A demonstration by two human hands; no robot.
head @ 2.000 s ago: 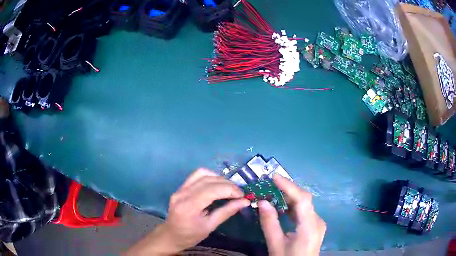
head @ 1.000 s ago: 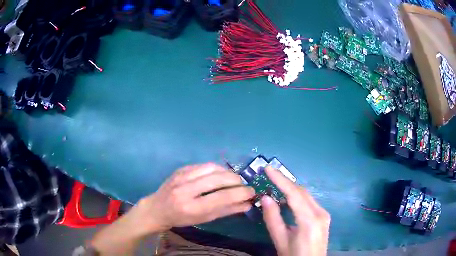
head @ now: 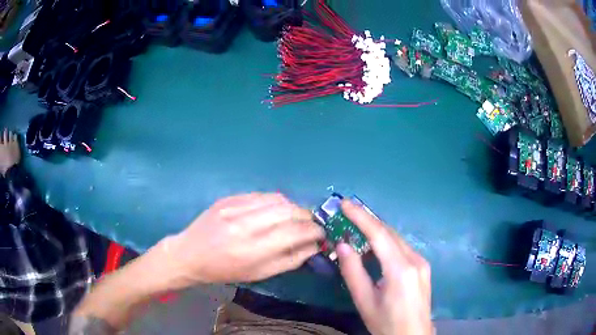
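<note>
A green circuit board (head: 345,230) lies over the grey-silver face of a black housing (head: 331,205) near the bench's front edge. My left hand (head: 261,235) is at the board's left side; its fingertips are closed on the board's edge beside a small red part, and what lies under them is hidden. My right hand (head: 385,268) holds the board and housing from the right, index finger on the upper part and thumb at the lower edge. A small white part shows at the board's lower edge. The housing's lower side is mostly hidden.
Red leads (head: 320,65) with white plugs (head: 374,69) lie at top centre. Loose boards (head: 457,49), a plastic bag (head: 496,29) and a cardboard box (head: 555,59) are upper right. Board-fitted units (head: 530,160) stand right. Black housings (head: 98,72) crowd upper left. A person's checked sleeve (head: 46,248) is left.
The board has gone from being held tilted in my fingers to lying over the housing. My left hand has turned more palm-down over its left side. Another person's hand has appeared at the left edge.
</note>
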